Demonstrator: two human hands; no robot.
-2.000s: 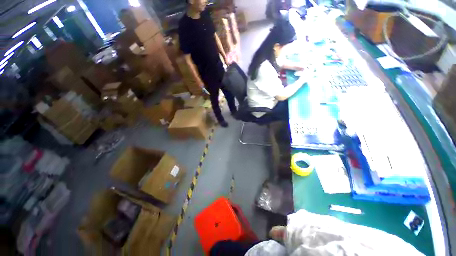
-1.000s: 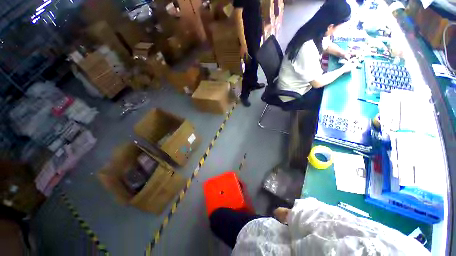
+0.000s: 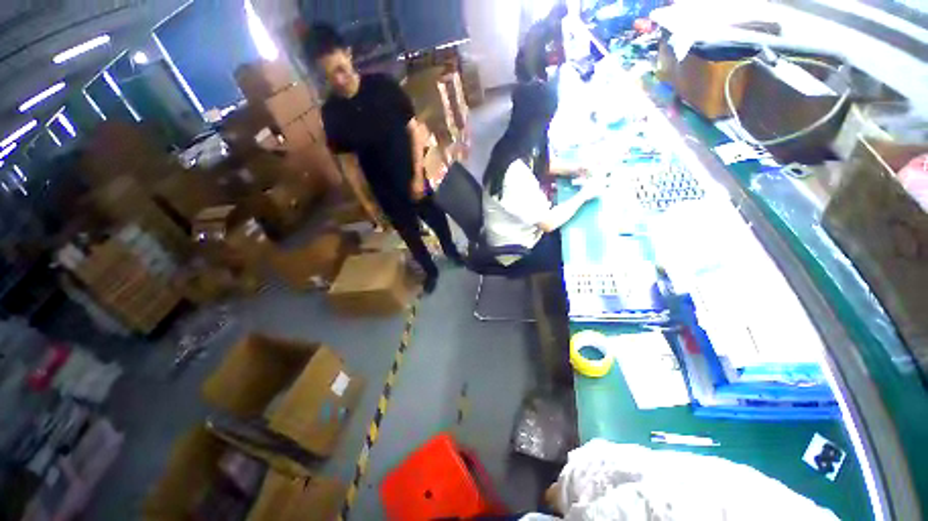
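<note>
My whitish sleeve point(image 3: 672, 488) lies across the bottom edge, over the near end of the bench. A small brownish patch beside the sleeve may be part of a hand; which hand and what it does cannot be told. On the green mat point(image 3: 611, 412) in front are a yellow tape roll point(image 3: 591, 354), a white paper sheet point(image 3: 651, 368) touching or close beside it, a thin pale pen-like tool point(image 3: 685, 440) and a small black-and-white card point(image 3: 824, 457). Blue folders point(image 3: 753, 399) lie stacked to the right. A parts tray point(image 3: 600, 287) lies behind the tape.
An orange-red stool point(image 3: 432, 483) stands at the bottom, left of the bench. A seated person point(image 3: 517, 212) works farther along the bench; another person point(image 3: 379, 153) stands behind the chair. Open cartons point(image 3: 290, 392) and striped floor tape point(image 3: 384, 397) lie left. A shelf with a cable point(image 3: 743, 127) runs right.
The view dipped and swung, then came back up. The standing person's head now shows, turned this way. The wearer's dark-clad leg over the stool has mostly left the picture. The bench things look unmoved.
</note>
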